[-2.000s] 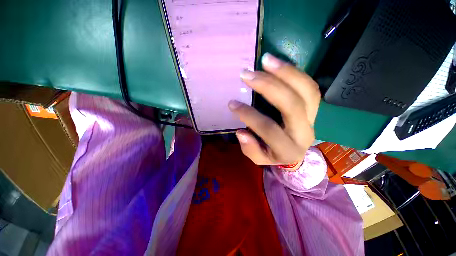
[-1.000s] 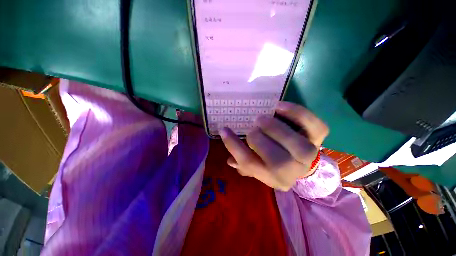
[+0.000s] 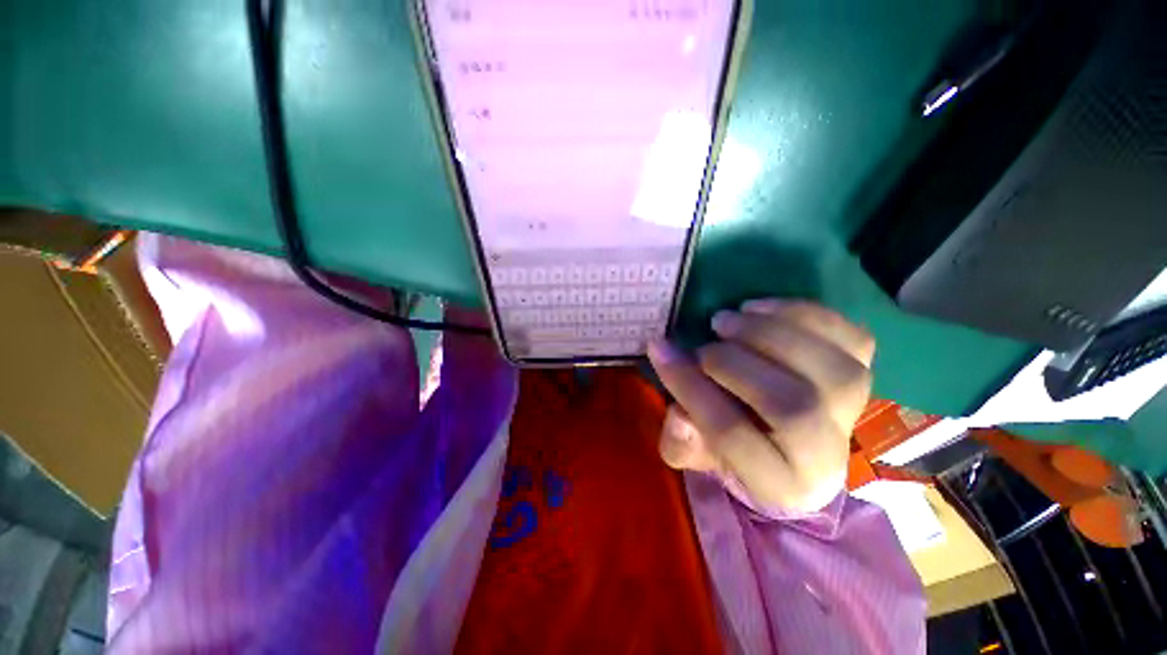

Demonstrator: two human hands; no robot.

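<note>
A smartphone with a pale pink screen and an on-screen keyboard stretches down from the top edge of the view. Its lower end is over the front of the green bench. My right hand is at its lower right corner, index fingertip at or just beside the keyboard's corner; contact is unclear. The other fingers are curled and hold nothing. My left hand is not in view; only the left sleeve shows. A black cable loops to the phone's lower left side.
A black set-top box lies at the right, with a metal-tipped cable plug beside it. A black remote control lies on white paper. Orange boxes are at lower right. A brown carton stands at the left.
The keyboard has appeared since the earliest frame. My right hand has moved off the screen, down and right to the phone's corner. Since the middle frame, the phone shows slightly further left.
</note>
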